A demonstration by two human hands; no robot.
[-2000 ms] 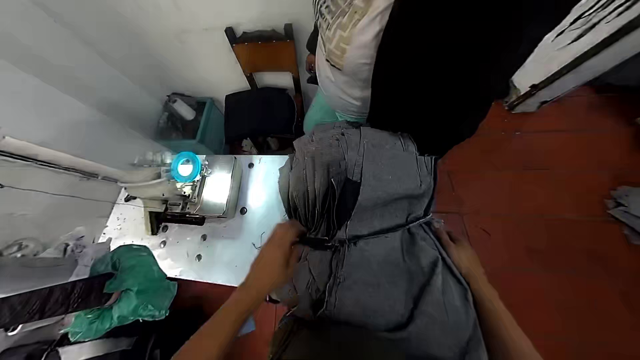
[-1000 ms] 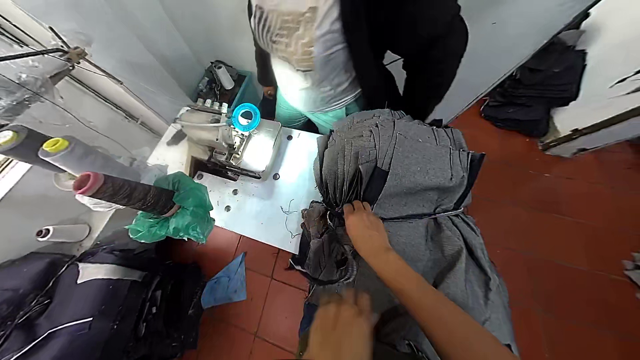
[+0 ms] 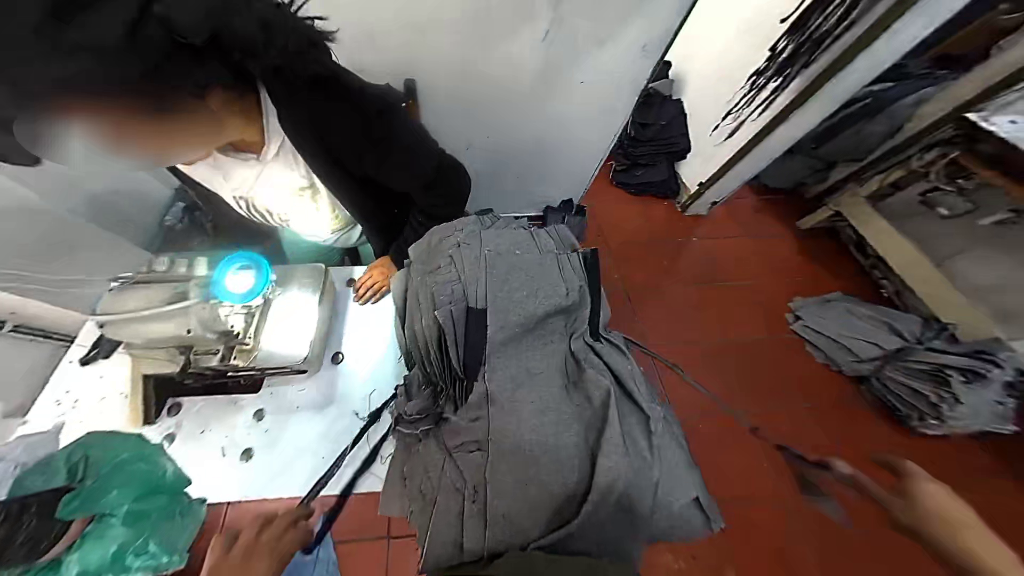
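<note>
A thick stack of grey fabric pieces (image 3: 528, 384) with dark patches lies in front of me, at the right end of the white machine table. At the lower left, my left hand (image 3: 260, 540) grips a dark cloth strip (image 3: 352, 456) that runs up to the stack's left side. Out to the right, my right hand (image 3: 928, 500), blurred, holds the end of a thin dark strip (image 3: 696, 380) stretched from the stack's right side. Both strips are pulled away from the stack and no longer lie across its top.
An overlock sewing machine (image 3: 200, 320) with a lit blue ring lamp stands on the white table (image 3: 360, 344). Green plastic (image 3: 120, 504) lies lower left. Another person's hand (image 3: 374, 280) rests on the table. Grey fabric bundles (image 3: 912, 360) lie on the red floor at right.
My hands have moved from the stack out to either side, with the strip ends in them. The strip that crossed the stack's front is off it. The other person now leans over the table.
</note>
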